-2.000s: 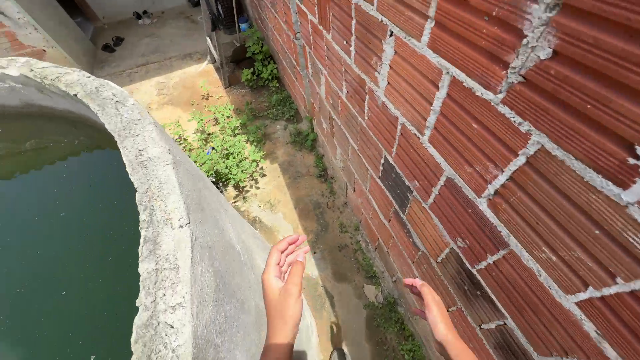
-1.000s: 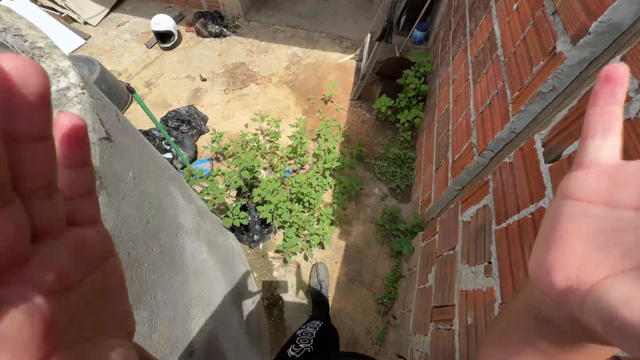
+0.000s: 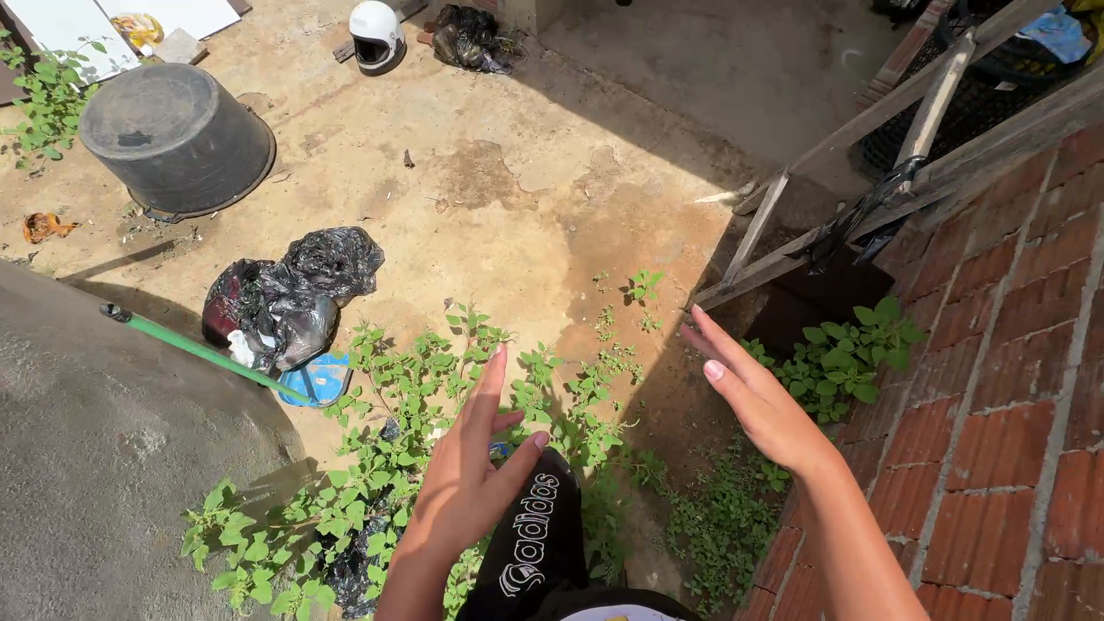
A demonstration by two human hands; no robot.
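My left hand (image 3: 473, 461) is raised at the lower middle, fingers apart and nothing in it, above leafy green weeds (image 3: 405, 388) and my leg in black Adidas trousers (image 3: 539, 526). My right hand (image 3: 755, 405) is held up to the right with its fingers extended and empty, between the weeds and the red brick wall (image 3: 975, 448). A green pole (image 3: 198, 349) slants down to a blue plastic dustpan-like piece (image 3: 317, 379), left of my left hand. Black plastic bags (image 3: 297, 289) lie beside it.
An upturned black tub (image 3: 181, 142) stands at upper left. A white helmet (image 3: 376, 36) and another black bag (image 3: 470, 39) lie farther back. A wooden ladder-like frame (image 3: 931, 185) leans at upper right. A grey curved concrete wall (image 3: 112, 448) borders the left side.
The view has moved forward along the passage, past the water tank's rim. My hands, close to the camera a second ago, are now lower and nearer each other.
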